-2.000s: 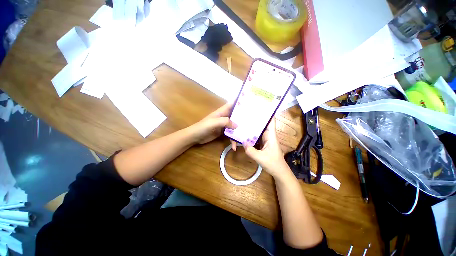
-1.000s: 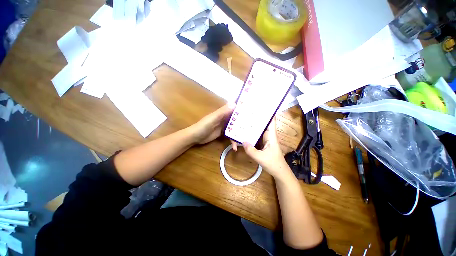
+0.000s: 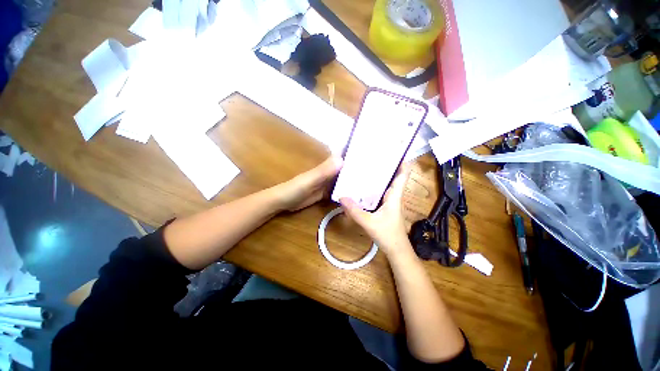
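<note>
A smartphone (image 3: 381, 148) with a bright, nearly white screen and a dark edge is held tilted above the wooden table. My left hand (image 3: 312, 187) holds its lower left side. My right hand (image 3: 382, 215) holds its lower right side, with the thumb over the bottom of the screen. The fingers behind the phone are hidden. A thin white ring, perhaps a double-sided tape roll (image 3: 323, 246), lies on the table just below the phone, apart from my palms.
Black shears (image 3: 446, 210) lie right of my right hand, a pen (image 3: 522, 250) further right. White strips (image 3: 189, 156) are heaped at left. Yellow packing tape (image 3: 406, 38), a red-edged box (image 3: 452, 69) and black fabric (image 3: 313, 58) are above. A clear plastic bag (image 3: 579, 210) is at right.
The screen content has changed to a mostly blank white view. My right hand has shifted slightly left, its thumb now further onto the lower screen. The phone has barely moved.
</note>
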